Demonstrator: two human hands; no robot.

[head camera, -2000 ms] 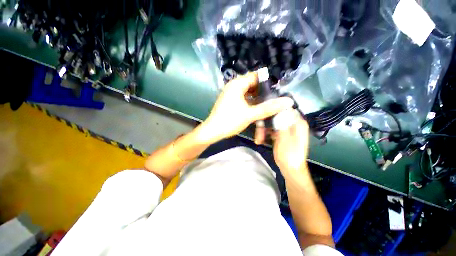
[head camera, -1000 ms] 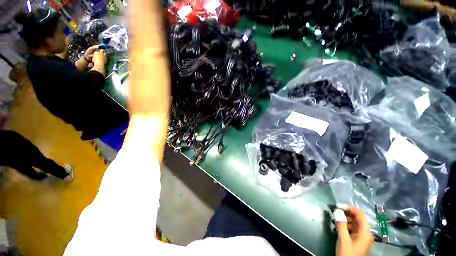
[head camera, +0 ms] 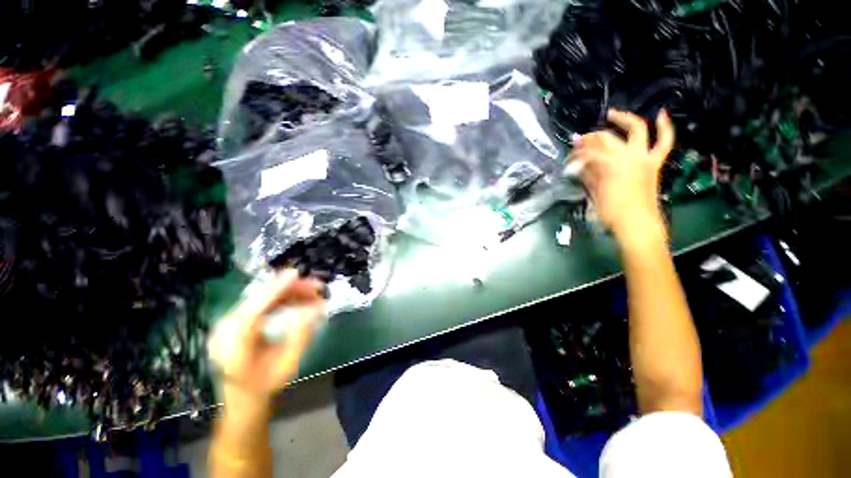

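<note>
My left hand (head camera: 266, 341) is blurred, at the front of an open clear bag (head camera: 317, 201) of small black housing parts (head camera: 338, 252). Its fingertips are near the parts; whether it holds one cannot be told. My right hand (head camera: 623, 173) is over the right side of the bench, beside a dark heap of cables (head camera: 625, 56). Two fingers are raised and apart; its thumb and index finger are near the edge of a second clear bag (head camera: 439, 149). Blur hides whether something is between them. A small green board (head camera: 507, 218) lies by that bag.
A large dark heap of corded units (head camera: 103, 233) covers the bench's left, silver tips towards the front edge. More clear bags with white labels stand behind. Red wrapping (head camera: 26, 98) is at far left. A blue bin (head camera: 788, 322) with dark parts is below the bench at right.
The view has swung to the right; the other worker is out of view. My left hand has come from the left heap to the open bag. My right hand is now at the right-hand cables.
</note>
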